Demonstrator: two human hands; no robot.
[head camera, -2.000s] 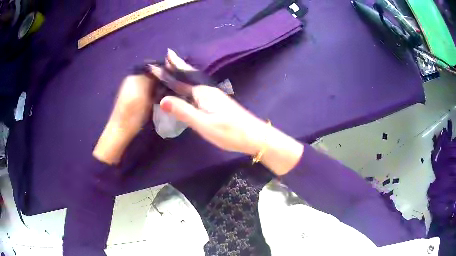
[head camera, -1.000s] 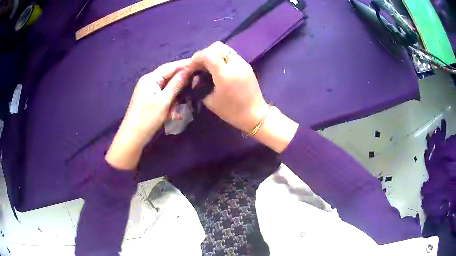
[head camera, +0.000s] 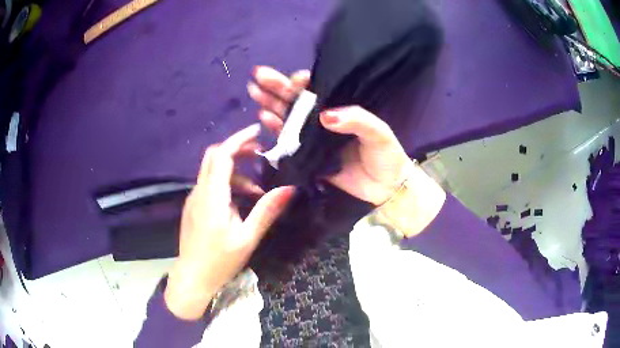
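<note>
A large dark fabric piece (head camera: 374, 61) hangs in front of me over the purple-covered table, its far part blurred. My right hand (head camera: 370, 156) is closed on its near right side, thumb on top and fingers partly hidden behind the cloth. A small white strip (head camera: 294, 129) lies against the dark fabric between my hands. My left hand (head camera: 228, 204) is at the near left side with fingers apart, close to the cloth; whether it grips the cloth cannot be told. A dark strip with a white strip on it (head camera: 139, 196) lies left of my left hand.
The purple-covered table (head camera: 156, 102) carries a wooden ruler (head camera: 119, 20) at the far left. A yellow tape roll (head camera: 24, 22) is at the upper left corner. A green board (head camera: 598, 27) and dark tools are at the upper right. Dark scraps (head camera: 522, 149) lie on the floor.
A large dark fabric piece is now held up where a small dark bundle was. The purple folded band is no longer seen. A dark strip with white now shows at left; my left hand moved nearer.
</note>
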